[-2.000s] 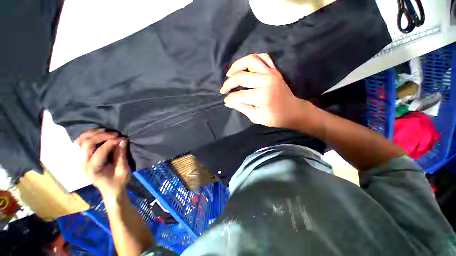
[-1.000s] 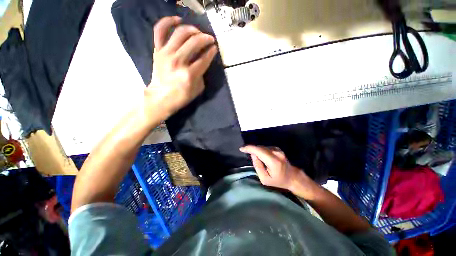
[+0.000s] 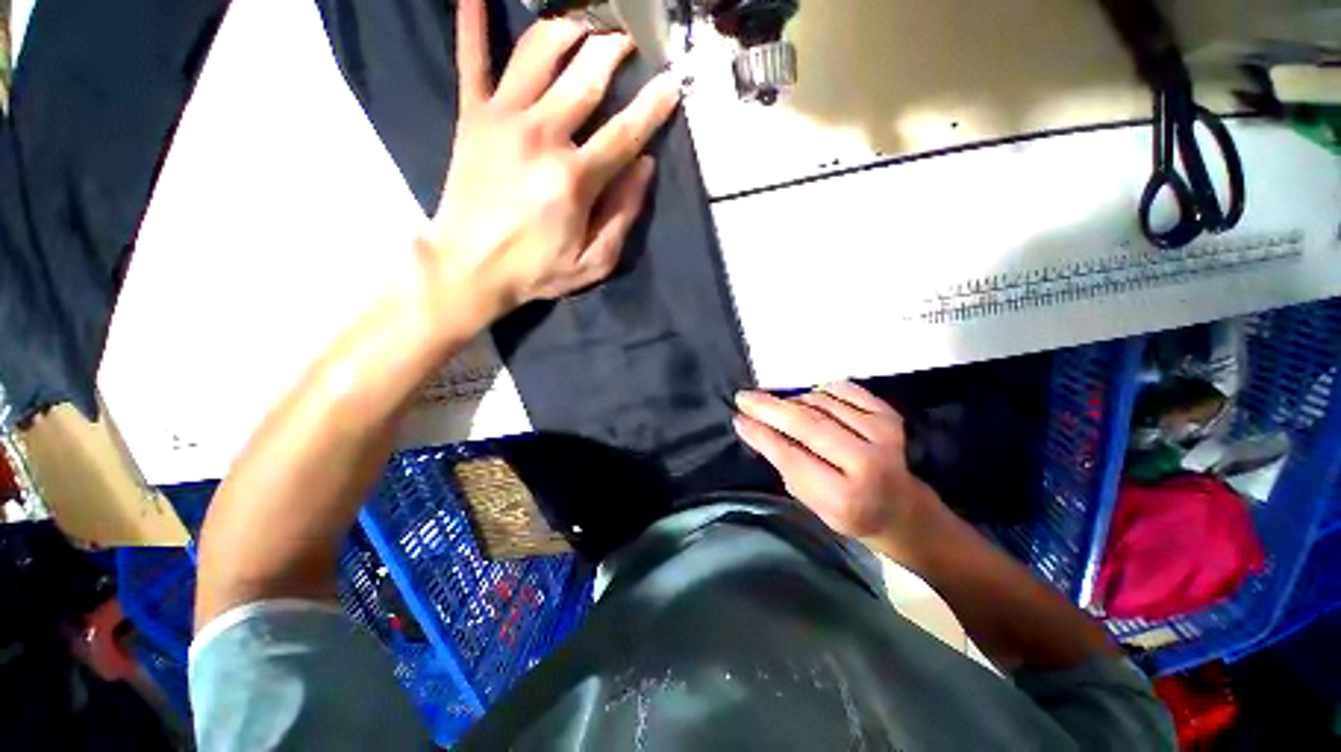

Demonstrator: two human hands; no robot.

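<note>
A black fabric panel (image 3: 633,360) runs from the needle area (image 3: 684,37) at the top down over the table's front edge to the lap. My left hand (image 3: 552,176) lies flat on the panel, fingers spread, fingertips close to the needle area. My right hand (image 3: 831,456) pinches the panel's right edge at the table's front edge, thumb and fingertips together on the cloth. The sewing machine's ribbed metal knob (image 3: 765,69) shows right of the needle area. The presser foot is too small to make out.
Black shears (image 3: 1191,176) lie on the white table (image 3: 853,265) at right, above a printed ruler (image 3: 1118,275). More black fabric (image 3: 74,191) lies at left over cardboard (image 3: 96,478). Blue baskets (image 3: 427,573) stand below; the right one holds red cloth (image 3: 1177,547).
From two seconds ago, the wide spread cloth has given way to a narrow strip at the needle. Since one second ago, my left hand's fingers have spread nearer the needle; my right hand stays at the edge.
</note>
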